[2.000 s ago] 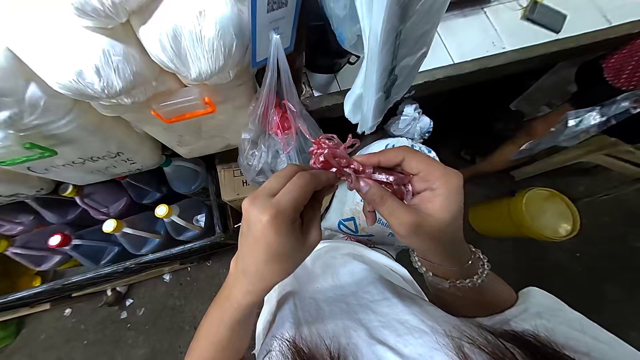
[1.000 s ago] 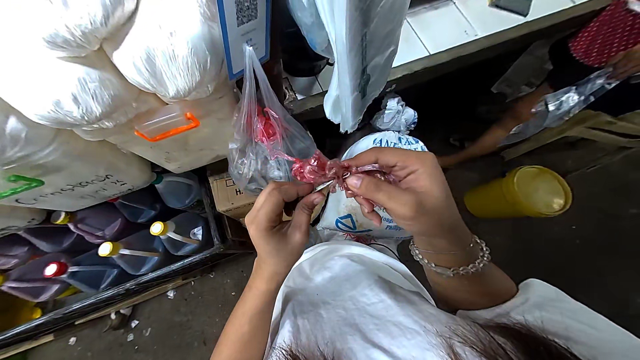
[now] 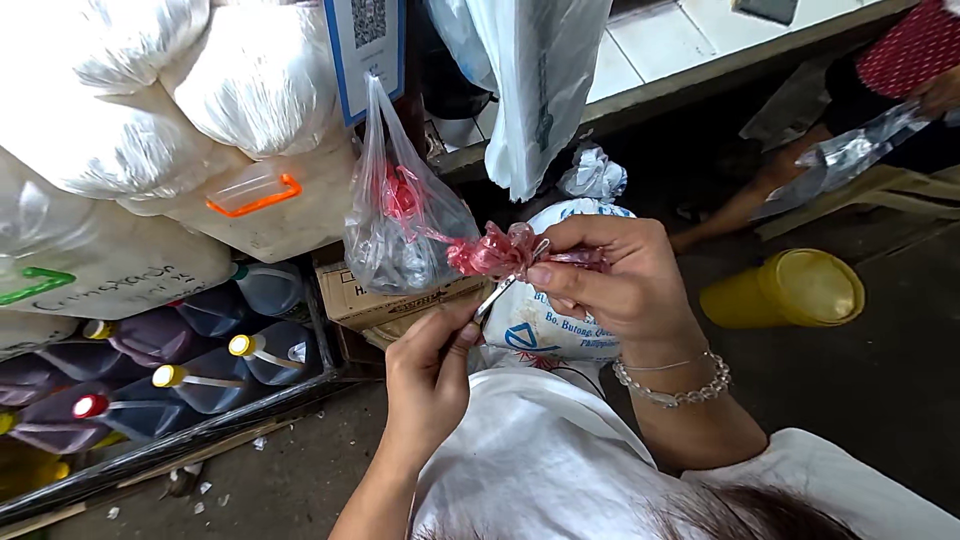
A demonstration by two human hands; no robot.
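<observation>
My right hand [image 3: 615,277] pinches a bunch of pink plastic strips [image 3: 495,251] between thumb and fingers, with its tail showing past the fingers. A small metal tool, maybe a nail clipper [image 3: 495,296], is held by my left hand [image 3: 435,364], and its tip reaches toward the bunch. A thin metal loop shows at my right thumb. Left of the bunch hangs a clear plastic bag [image 3: 409,217] with pink plastic inside; a pink strand runs between the bag and the bunch.
Big plastic containers [image 3: 247,202] stand at the left above jugs of dark liquid [image 3: 217,382]. Below my hands is a printed white sack [image 3: 555,307]. A yellow container [image 3: 784,289] stands on the floor at right, near another person's arm [image 3: 750,195]. A tiled counter [image 3: 660,45] runs behind.
My left hand has moved away from the bunch, down and to the left, and the metal tool now shows plainly. My right hand still holds the pink bunch.
</observation>
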